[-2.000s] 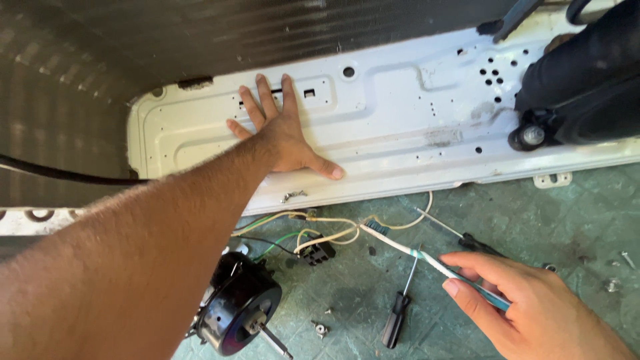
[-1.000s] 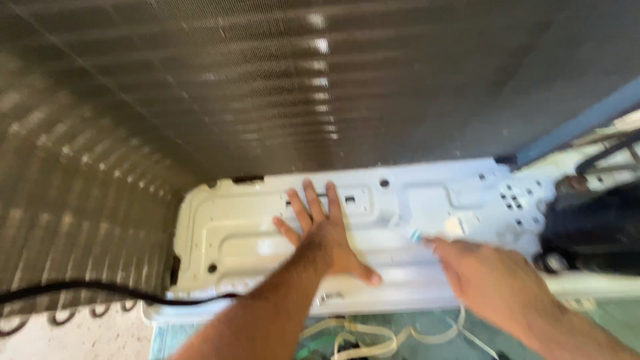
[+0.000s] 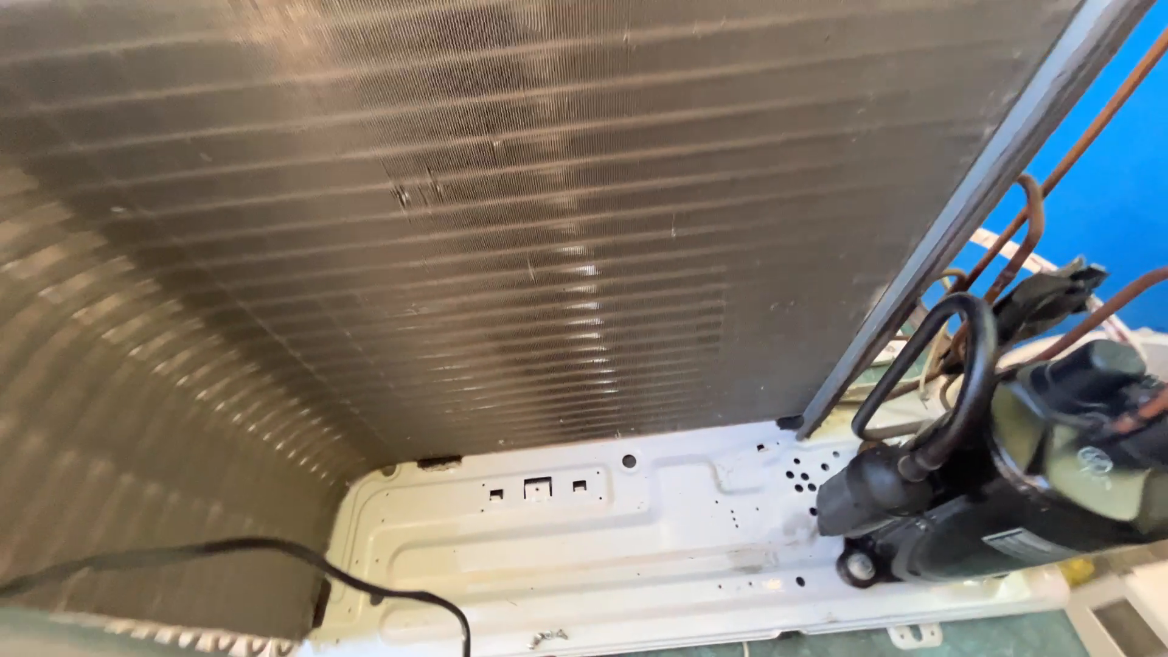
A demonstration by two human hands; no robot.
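Neither of my hands shows in the head view. A finned condenser coil [image 3: 511, 237] stands upright and bends round at the left, along the back and left edges of a white metal base pan [image 3: 566, 561]. The pan has slots, round holes and pressed ridges, with a small metal piece [image 3: 548, 637] near its front edge. A black compressor [image 3: 981, 511] with an accumulator beside it is at the pan's right end. From the left, a black cable [image 3: 265, 545] hangs across the pan's corner.
Copper pipes [image 3: 1086, 137] rise behind the compressor, beside the coil's metal end plate [image 3: 967, 210]. A blue surface [image 3: 1118, 201] lies at the upper right. Green floor [image 3: 995, 634] shows below the pan, with a mounting foot [image 3: 914, 635] over it.
Both hands have left the view; one second ago my left hand was spread on the pan and my right hand was over it. The view has swung up and right.
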